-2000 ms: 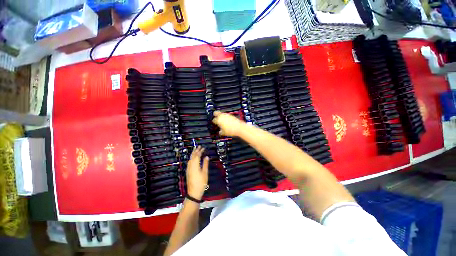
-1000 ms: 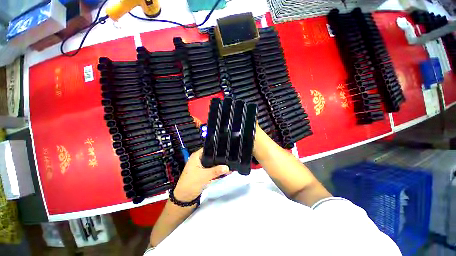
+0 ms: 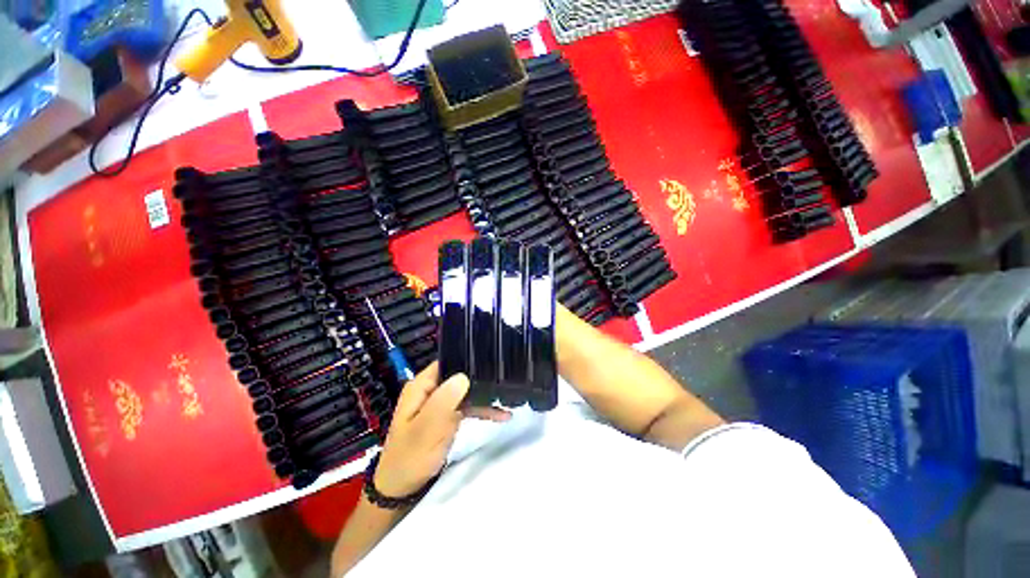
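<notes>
A bundle of several glossy black plastic handles point(image 3: 498, 327) is held up, side by side and upright, in front of my chest. My left hand point(image 3: 424, 429) grips its lower left, thumb on the front. My right forearm reaches the bundle's right side; my right hand is almost wholly hidden behind it. A blue-handled screwdriver point(image 3: 399, 361) with a thin shaft shows just beyond my left hand; contact with my fingers is unclear. More black handles point(image 3: 265, 316) lie in columns on the red printed sheets point(image 3: 136, 282). An open brown box point(image 3: 483, 107) of dark small pieces sits on the columns.
A yellow heat gun point(image 3: 243, 40) with a dark cord lies at the back left, near a teal box point(image 3: 395, 14). Two separate columns of black handles point(image 3: 779, 124) lie at the right. A blue crate point(image 3: 864, 406) stands on the floor at the lower right.
The handles were gathered from the columns into the lifted bundle, baring red sheet behind it. Since one second ago the bundle has turned, its glossy faces now showing. The view has shifted right.
</notes>
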